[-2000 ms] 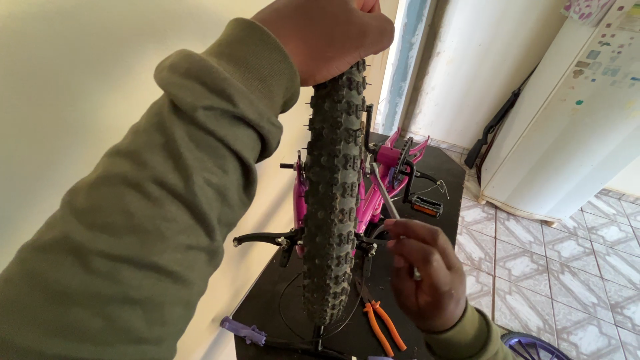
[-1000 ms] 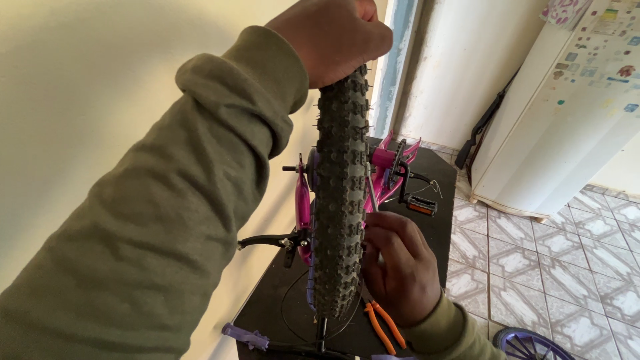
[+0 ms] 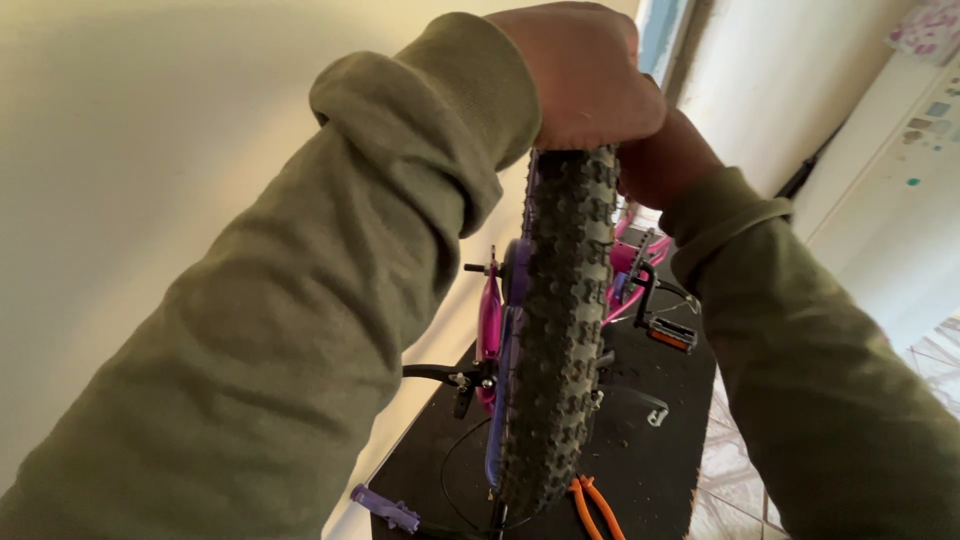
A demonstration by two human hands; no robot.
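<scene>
My left hand is closed over the top of a knobby black bicycle tire. Just to its right, partly behind it, my right hand is at the tire's upper right side; its fingers are hidden. The wheel, with a purple rim, stands upright at a pink bicycle fork. A threaded axle end sticks out on the left. Below it is a black brake arm. Whether the right hand holds the thin metal tool seen earlier is hidden.
The bicycle lies on a black tabletop. Orange-handled pliers rest beside the tire's lower end, and a purple handlebar grip is at the lower left. A pedal juts out on the right. A wall is on the left, a white refrigerator on the right.
My right hand has moved from the wheel's lower right side up beside my left hand. The thin tool it held is out of sight. The wheel leans differently, and more purple rim shows.
</scene>
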